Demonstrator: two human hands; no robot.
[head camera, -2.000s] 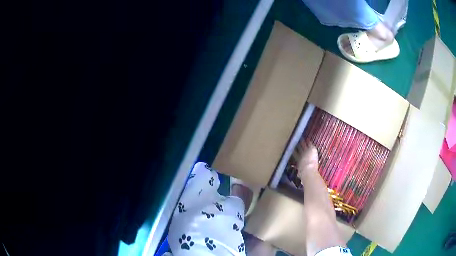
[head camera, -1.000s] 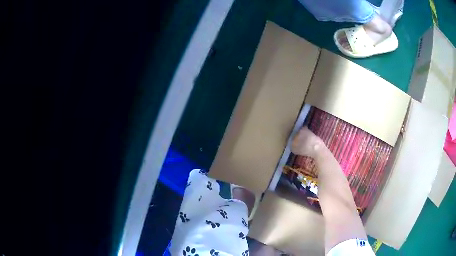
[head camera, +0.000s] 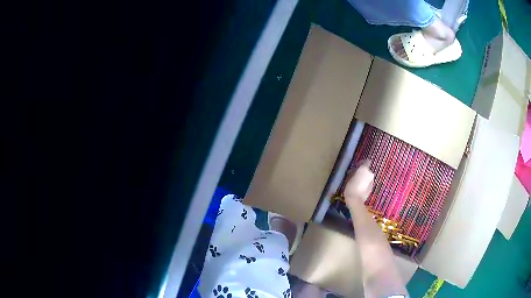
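An open brown carton stands on the floor with its flaps folded out. Dense pink-red slotted packing fills it, with orange-gold flex tails along its lower end. A white strip lines the carton's left inner side. My right hand reaches in from the bottom and rests over the left part of the packing, fingers bent. Its fingertips are blurred and partly hidden, so I cannot tell if it grips anything. My left hand is out of the picture.
A pale bench edge runs along the left, beside a large black area. White paw-print clothing shows at the bottom. Another person's foot in a cream sandal is at the top. A second carton and pink waste are at the right.
Against one second ago, my right hand has moved slightly down and right over the packing. Its forearm has swung left, showing more packing and flex tails. The view has shifted slightly.
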